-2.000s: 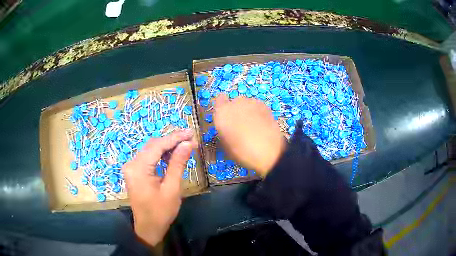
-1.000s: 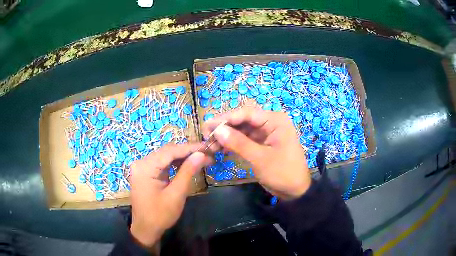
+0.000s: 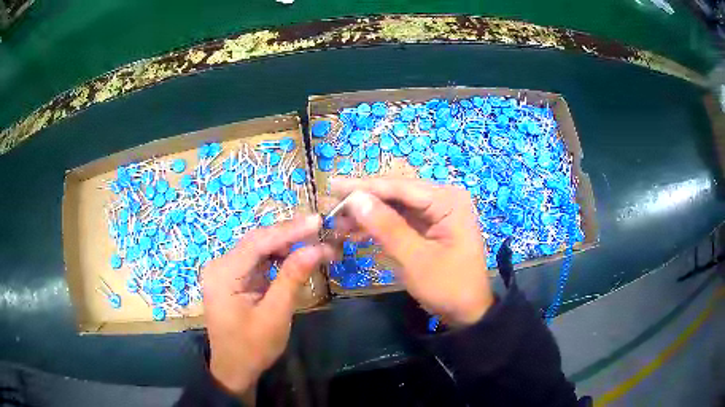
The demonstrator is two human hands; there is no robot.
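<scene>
My bare left hand [image 3: 258, 290] and right hand [image 3: 421, 242] meet over the inner edges of two cardboard trays. My right fingertips pinch thin silvery leads [image 3: 340, 208] of a blue disc component [image 3: 327, 222] between the hands. My left thumb and forefinger close at the other end of the leads; another bit of blue shows at the left fingertips. The left cardboard tray [image 3: 89, 306] holds many loose blue discs with leads. The right cardboard tray [image 3: 445, 92] is fuller, with discs piled at its right side. My hands hide part of both trays.
A worn metal rail [image 3: 318, 36] with chipped yellowish paint runs behind the dark green worktop [image 3: 648, 159]. Beyond it lies a brighter green surface [image 3: 119, 32]. A thin blue coiled cord [image 3: 563, 278] hangs over the right tray's near edge. A yellow floor line shows at lower right.
My right hand has moved from inside the right tray to meet my left hand, now with leads between the fingertips. The white item on the green surface has shifted right, nearly out of view.
</scene>
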